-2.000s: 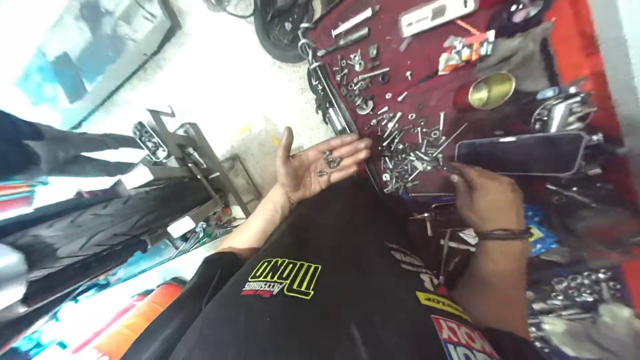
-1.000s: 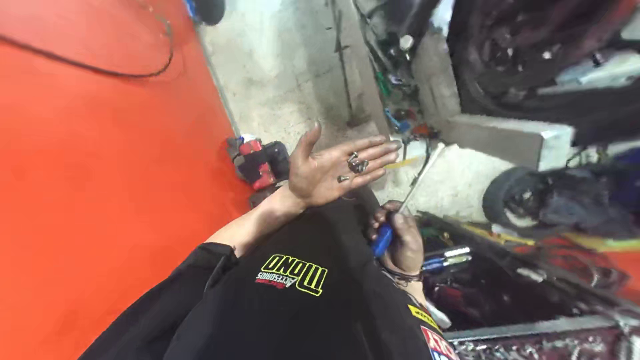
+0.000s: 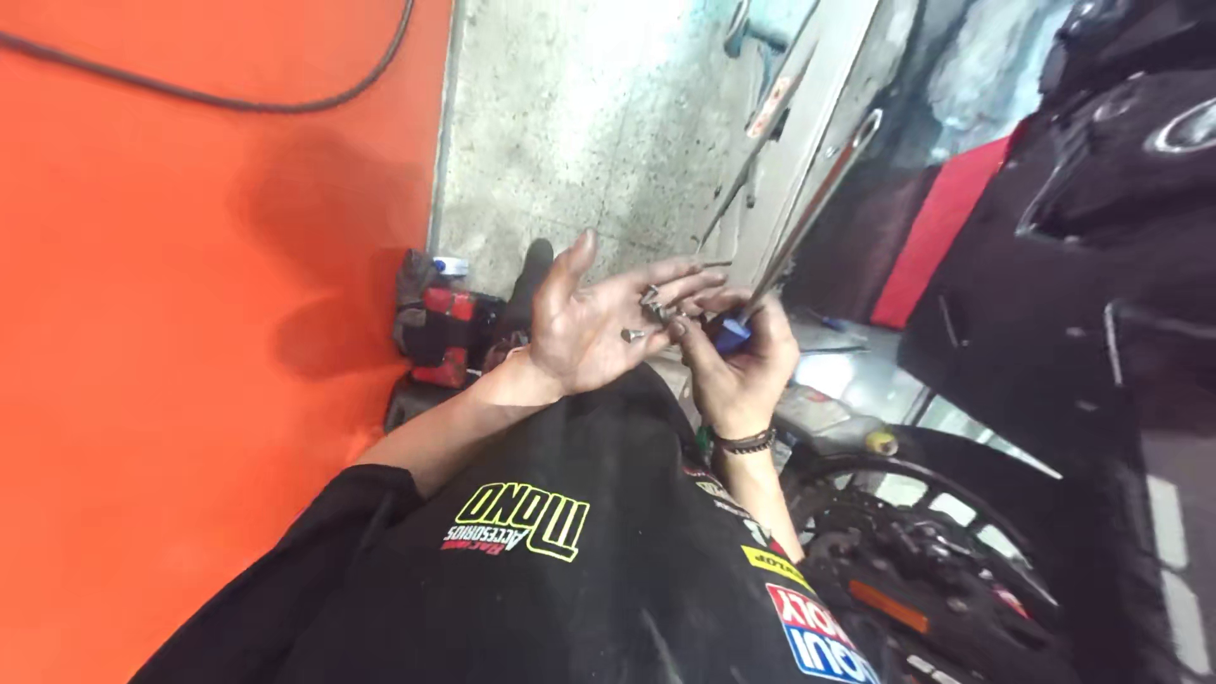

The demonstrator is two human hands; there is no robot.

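My left hand lies palm up with its fingers spread, and several small metal screws rest on the fingers and palm. One screw sits apart from the rest, nearer the wrist. My right hand, with a dark bracelet at the wrist, is curled round the blue handle of a screwdriver. The long shaft appears to point up and to the right. The right thumb and fingertips are at the screws in the left hand; whether they pinch one is hard to tell.
A motorcycle with dark bodywork and a wheel stands on the right. Red and black gear is on the floor left of my left hand. A black cable crosses the orange surface.
The view has swung from the red bench of hardware to the motorcycle. My right hand, bare two seconds ago, holds the screwdriver and has moved up against the left hand's fingers.
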